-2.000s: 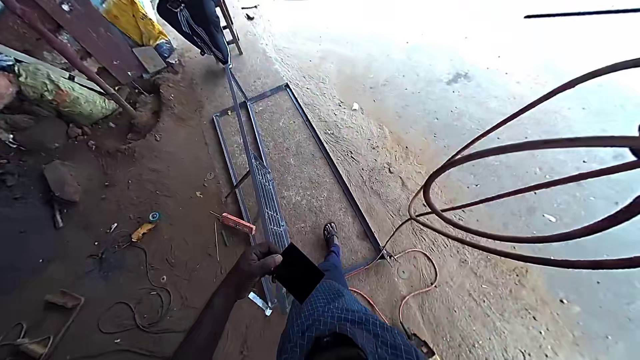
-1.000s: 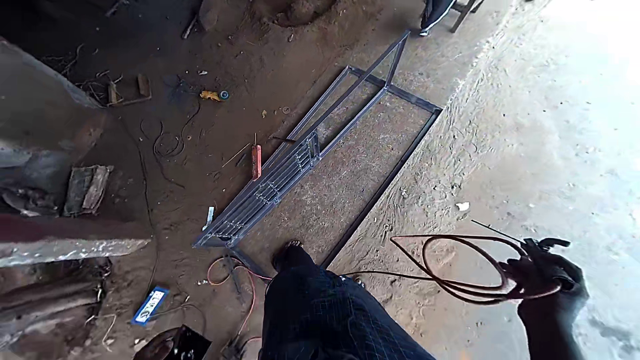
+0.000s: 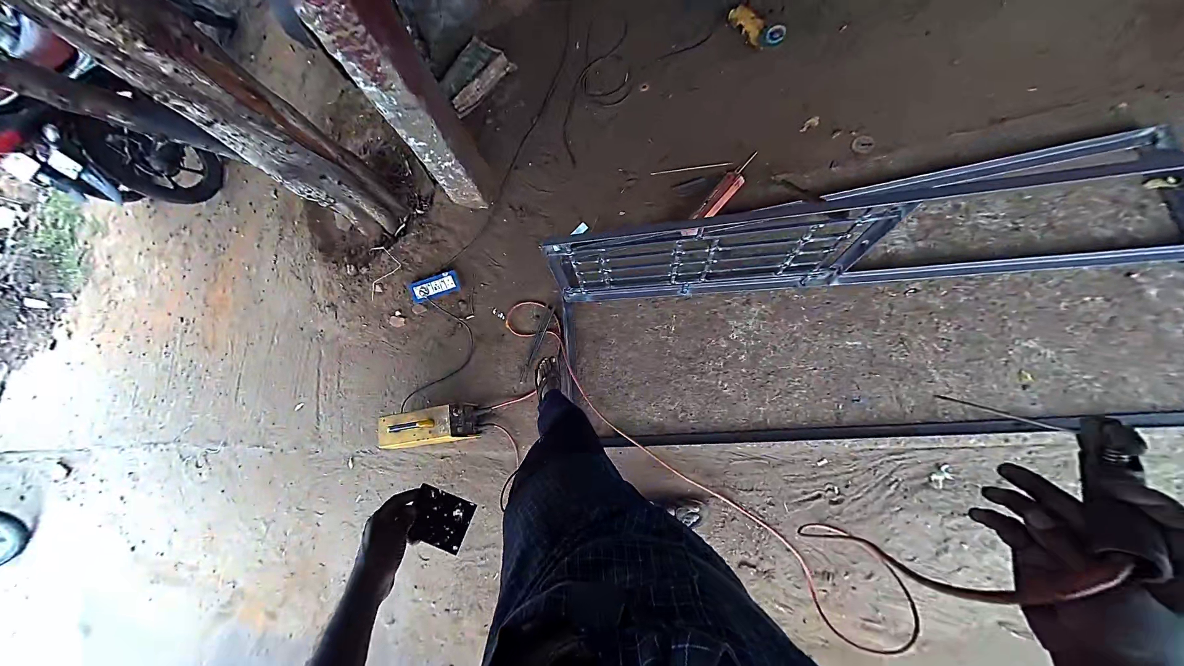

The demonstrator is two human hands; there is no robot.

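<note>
At the lower left, my left hand (image 3: pixel 388 532) grips the edge of a small dark square plate (image 3: pixel 444 518), speckled with light spots. At the right edge, my right hand (image 3: pixel 1082 546) has its fingers spread, with a welding electrode holder (image 3: pixel 1110 449) lying against it near the thumb. A thin welding rod (image 3: pixel 1004 412) sticks out of the holder to the left. The orange-brown welding cable (image 3: pixel 980 592) passes across this palm and loops down to the ground. A welded metal frame with a grille (image 3: pixel 703 264) lies on the ground ahead, apart from both hands.
A yellow box with cables (image 3: pixel 421 428) stands left of my leg. Near it are a blue power strip (image 3: pixel 435 287) and thin black wire. A red packet (image 3: pixel 720 196) touches the frame's far side. Posts (image 3: pixel 407 102) and a motorcycle (image 3: pixel 153 157) are at the upper left.
The view has turned strongly toward the left, bringing the yellow box and motorcycle into sight. The plate is still in my left hand. The loops of cable by my right hand hang lower and looser.
</note>
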